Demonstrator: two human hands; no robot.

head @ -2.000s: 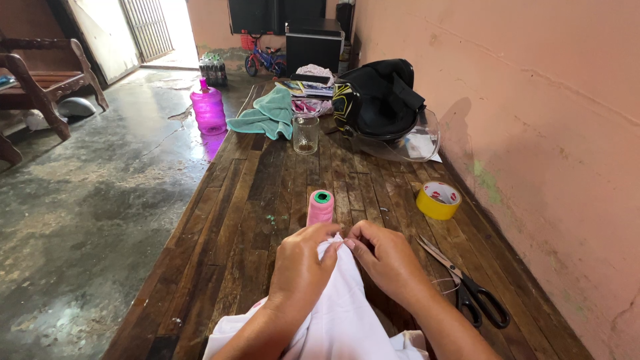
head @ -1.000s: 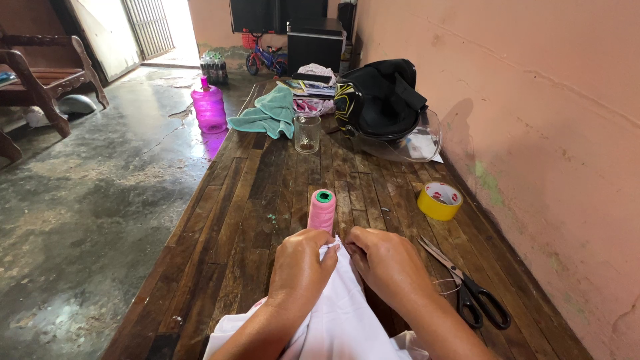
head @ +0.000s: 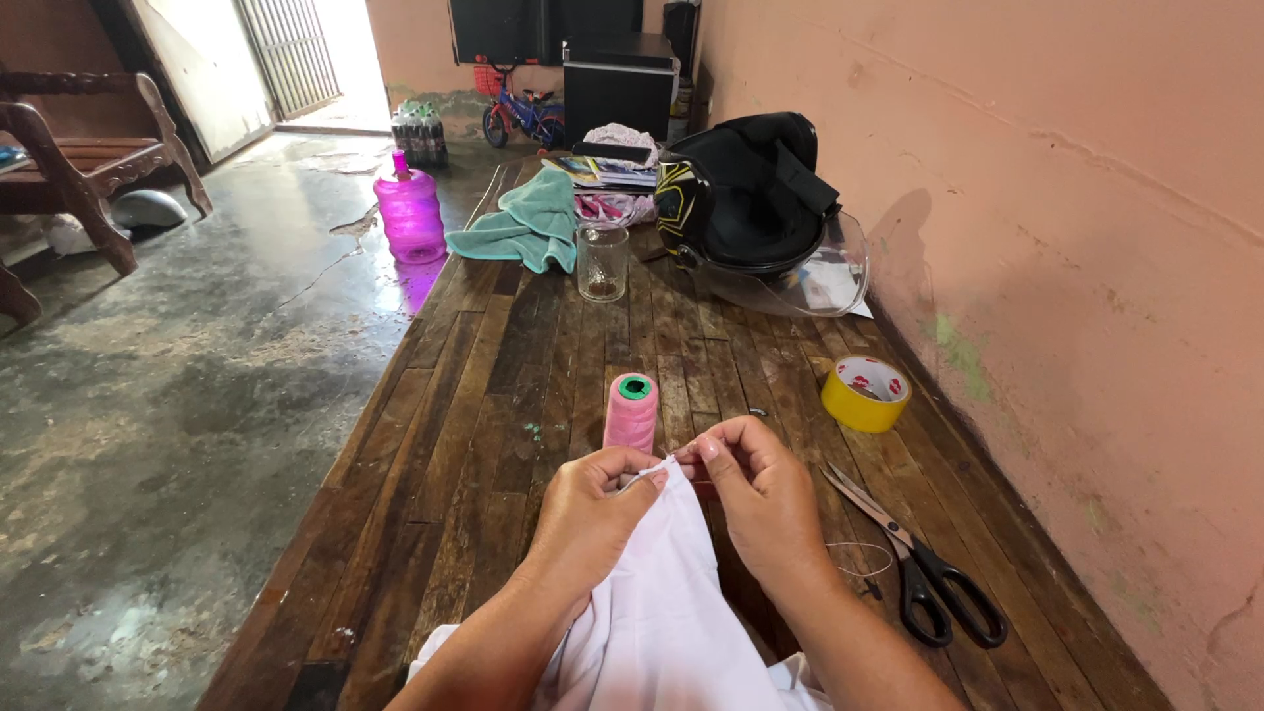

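White fabric (head: 657,592) rises from the near table edge to a point between my hands. My left hand (head: 602,513) pinches its top edge between thumb and fingers. My right hand (head: 755,494) is beside that edge with thumb and forefinger pressed together; whatever lies between those fingertips is too small to make out. Just beyond the hands stands a cone of pink thread (head: 632,413) with a green core. To the right lie black-handled scissors (head: 913,558), slightly parted at the blades, and a thin loop of thread (head: 859,559) near my right wrist.
A yellow tape roll (head: 865,395) lies beyond the scissors on the wooden table (head: 474,395). Farther back are a glass jar (head: 602,267), a teal cloth (head: 528,222), magazines (head: 602,173) and a black helmet (head: 755,197). A pink wall (head: 1037,197) borders the right side; a purple jug (head: 410,212) stands left.
My right hand has turned, so its thumb and forefinger now show above the fabric's tip. The left hand keeps its pinch on the fabric.
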